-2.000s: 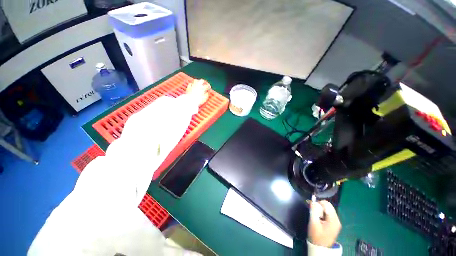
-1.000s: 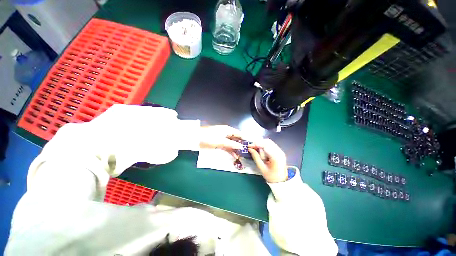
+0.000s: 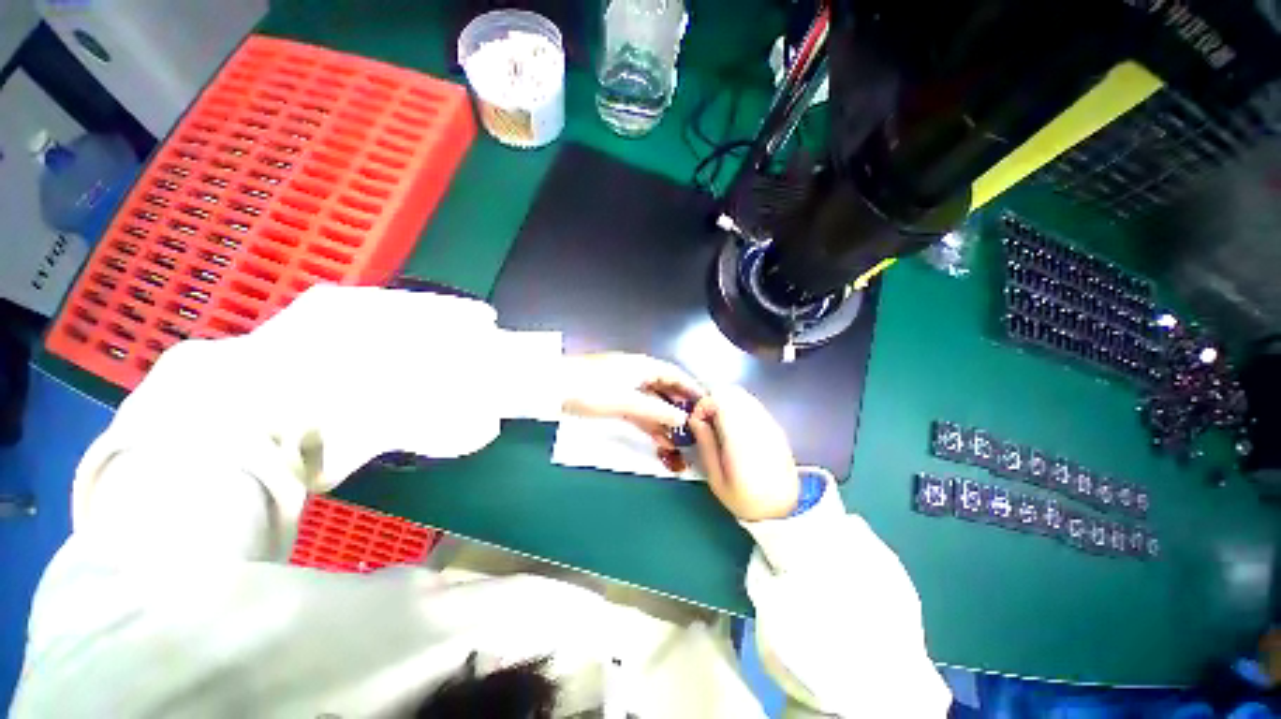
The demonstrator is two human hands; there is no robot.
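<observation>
A small dark sensor module [image 3: 683, 424] is held between both hands over the front edge of the black work plate [image 3: 597, 232]. My left hand [image 3: 629, 386] grips it from the left. My right hand [image 3: 747, 452] meets it from the right, fingertips touching it and partly hiding it. A reddish-dark part shows just below the left fingers; I cannot tell if it belongs to the module. A white paper sheet [image 3: 604, 444] lies under the hands. The microscope [image 3: 871, 211] stands just beyond, its light spot on the plate behind the fingers.
An orange-red slotted tray [image 3: 377, 225], partly filled, lies left. A clear tub [image 3: 517, 99] and a bottle [image 3: 636, 77] stand at the back. Two module rows [image 3: 1033, 511] lie right of the plate, with a dense batch [image 3: 1075, 302] farther right. A second red tray [image 3: 358, 537] is below the table edge.
My left hand has come from the tray to meet my right hand at the plate's front. In the last second, my right fingers have closed in over the module. The view has tilted down and shifted right.
</observation>
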